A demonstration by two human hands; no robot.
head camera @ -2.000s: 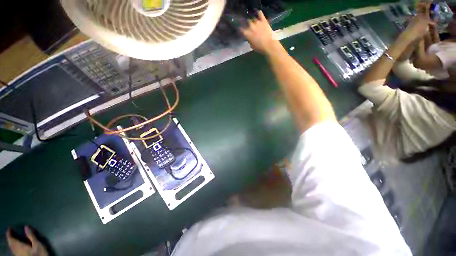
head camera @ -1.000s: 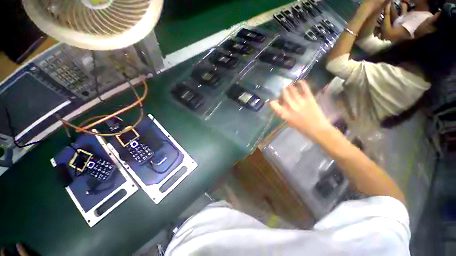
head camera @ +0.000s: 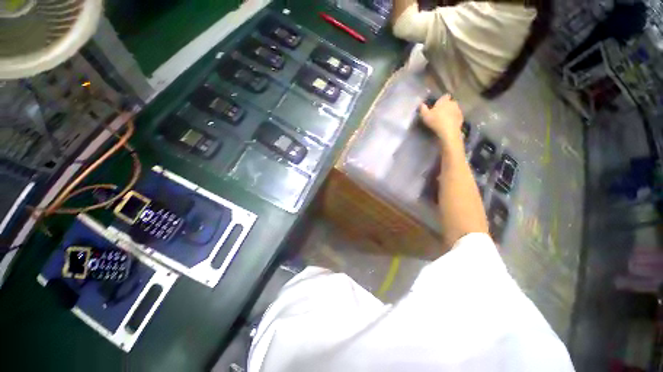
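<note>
My right hand (head camera: 442, 116) reaches over the stacked trays (head camera: 385, 138) on a carton at the bench edge. Its fingertips are at a dark handset in the pile; whether they grip it I cannot tell. My left hand is out of the picture. A clear blister tray (head camera: 280, 178) lies on the green bench, holding several dark handsets face down in two rows, with one pocket empty at its near end. Two keypad phones, one (head camera: 158, 218) and another (head camera: 105, 264), lie face up on two blue fixture plates with white edges (head camera: 232, 247).
A desk fan (head camera: 43, 33) stands at the upper left. Orange cables (head camera: 91, 178) run from the tester to the fixtures. A red stick (head camera: 342, 27) lies beyond the tray. A co-worker's beige sleeve (head camera: 472, 36) is at the top. The brown carton (head camera: 371, 211) has dark handsets beyond it.
The view has turned right. My right hand has moved from the back of the bench, over the blister tray, to the stacked trays. The blister tray now lies beside the fixtures. My left hand has left view.
</note>
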